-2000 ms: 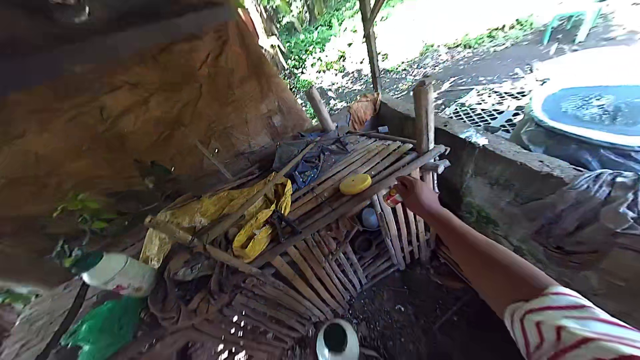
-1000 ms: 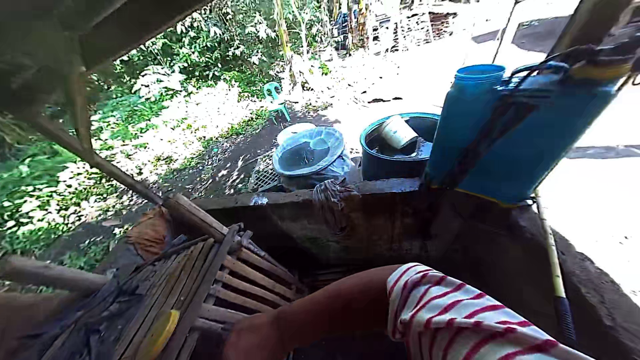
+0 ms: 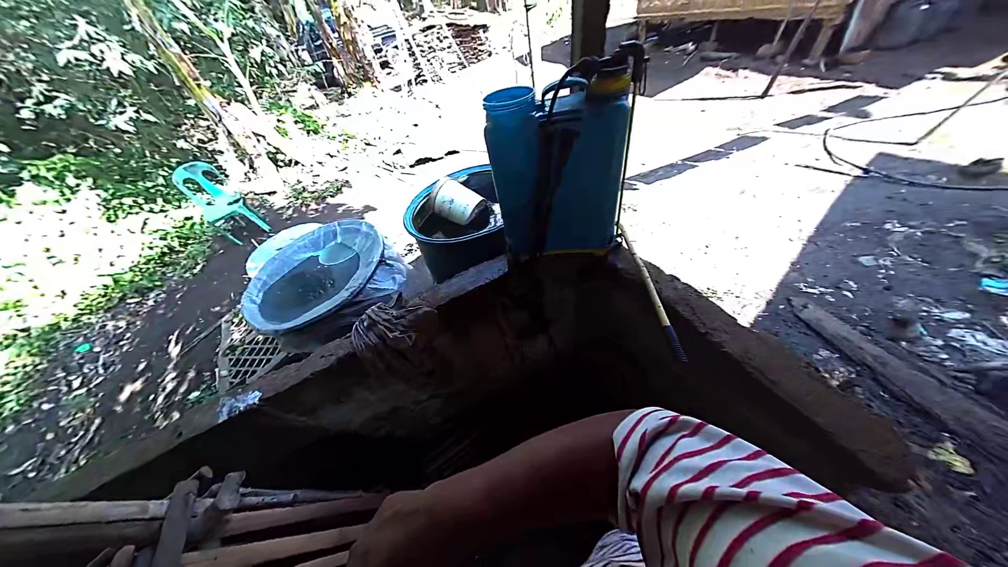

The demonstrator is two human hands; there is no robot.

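Note:
My right hand [image 3: 398,531] is at the bottom of the view, beside the slats of a bamboo rack [image 3: 276,524]; its fingers are cut off by the frame edge, so what it holds cannot be told. The forearm comes out of a red-and-white striped sleeve. My left hand is not in view. Beyond the hand, a grey cloth [image 3: 390,327] hangs over the top of a low concrete wall [image 3: 307,378]. A blue knapsack sprayer [image 3: 563,165] stands at the wall's corner, with its yellow-and-black lance [image 3: 654,295] hanging down.
Behind the wall are a basin lined with clear plastic [image 3: 311,276] and a dark tub [image 3: 457,256] with a white pail [image 3: 457,201] lying in it. A green plastic chair [image 3: 216,197] stands back left. A black hose [image 3: 890,173] and a wooden log [image 3: 890,366] lie on the right-hand ground.
The view has swung far to the right, bringing in the sprayer and yard. Two seconds ago my right hand was at the rack's end with a small red-and-white thing; that thing is out of sight now.

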